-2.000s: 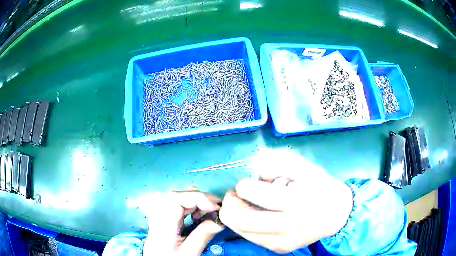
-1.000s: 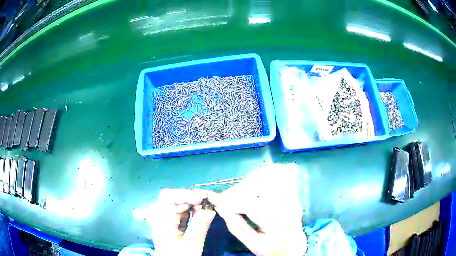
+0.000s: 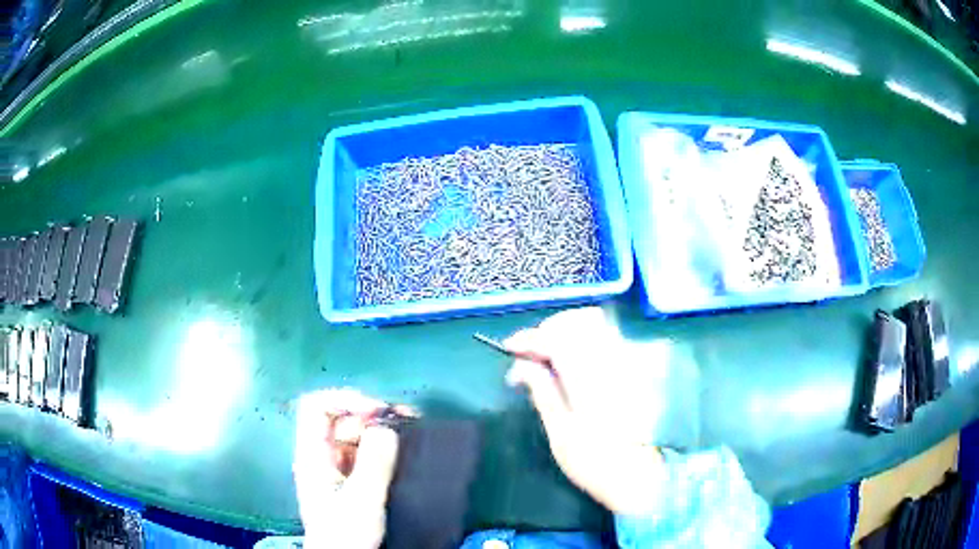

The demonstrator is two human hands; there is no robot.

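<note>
My left hand [image 3: 349,466] is at the lower centre-left, closed on a flat black housing [image 3: 435,483] beside it. The housing's upper end is by my fingertips, where a small detail is blurred. My right hand [image 3: 601,402] is raised over the bench, right of the housing and apart from it. It pinches thin dark tweezers [image 3: 496,344], whose tip points left, just below the large left bin. The fingers are overexposed.
A large blue bin [image 3: 472,311] holds loose silver pins. The middle bin [image 3: 751,299] has small fittings on white plastic. A small bin [image 3: 910,231] of tiny hardware stands right. Black housings lie in rows at left [image 3: 64,263] and grouped at right [image 3: 887,370]. Blue boxes are below.
The hands have moved apart. The tweezers, earlier lying on the bench below the bins, are now in my right hand. The black housing shows more fully beside my left hand.
</note>
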